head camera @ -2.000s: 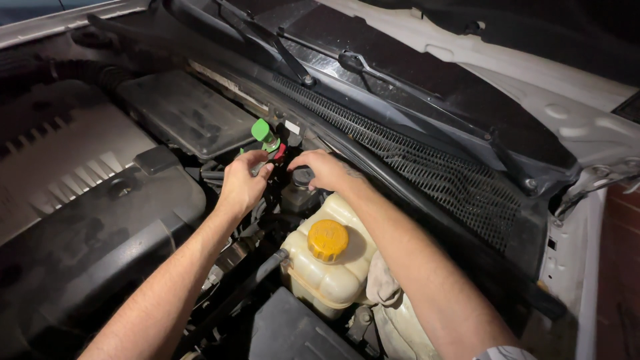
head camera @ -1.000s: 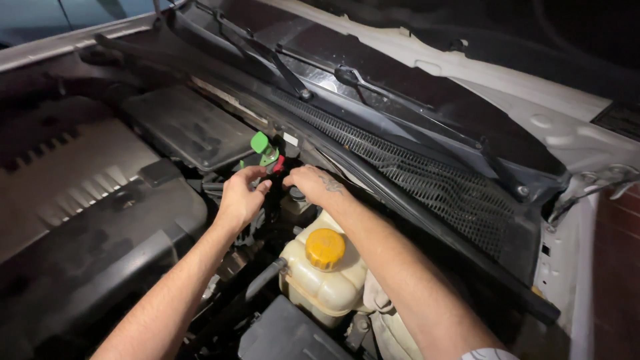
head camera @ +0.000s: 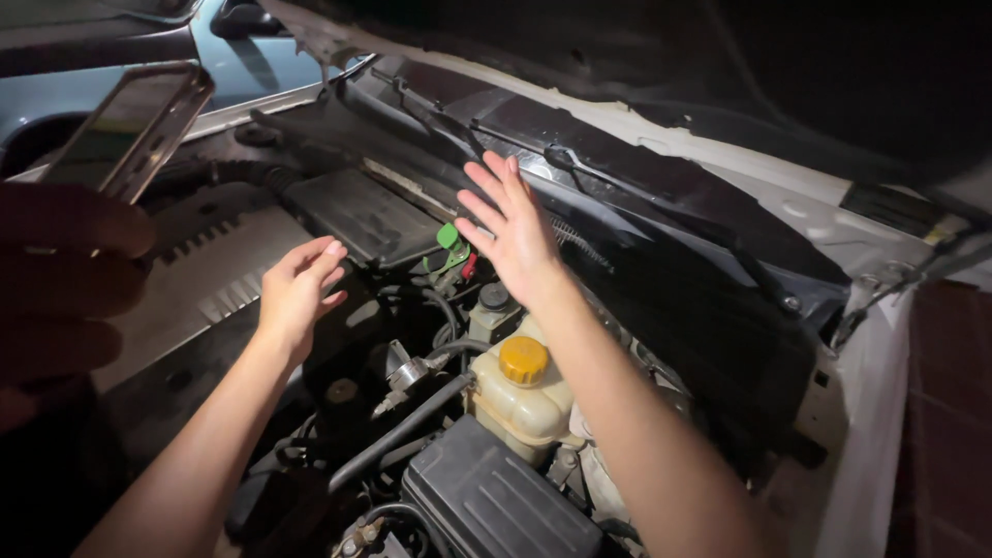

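Observation:
My left hand (head camera: 296, 291) hovers over the engine bay beside the engine cover (head camera: 209, 271), fingers loosely curled and apart, holding nothing. Raised and spread near the windshield cowl, my right hand (head camera: 515, 232) is empty too. Between them a green cap (head camera: 449, 236) stands up on a green-topped fitting, with a red part (head camera: 469, 266) beside it. Just below my right hand is a small reservoir with a black cap (head camera: 494, 296). The whitish coolant tank (head camera: 523, 399) with its yellow cap (head camera: 523, 360) lies left of my right forearm.
At the left, another person's hand (head camera: 70, 271) holds a phone (head camera: 128, 128) over the engine bay. A black ribbed box cover (head camera: 496, 496) sits at the bottom centre. Wiper arms (head camera: 562, 157) run along the windshield. The raised hood (head camera: 775, 85) hangs above; a blue car (head camera: 256, 66) stands behind.
Both my hands have moved away from the area by the green cap and apart from each other. The other person's hand with the phone has appeared at the left.

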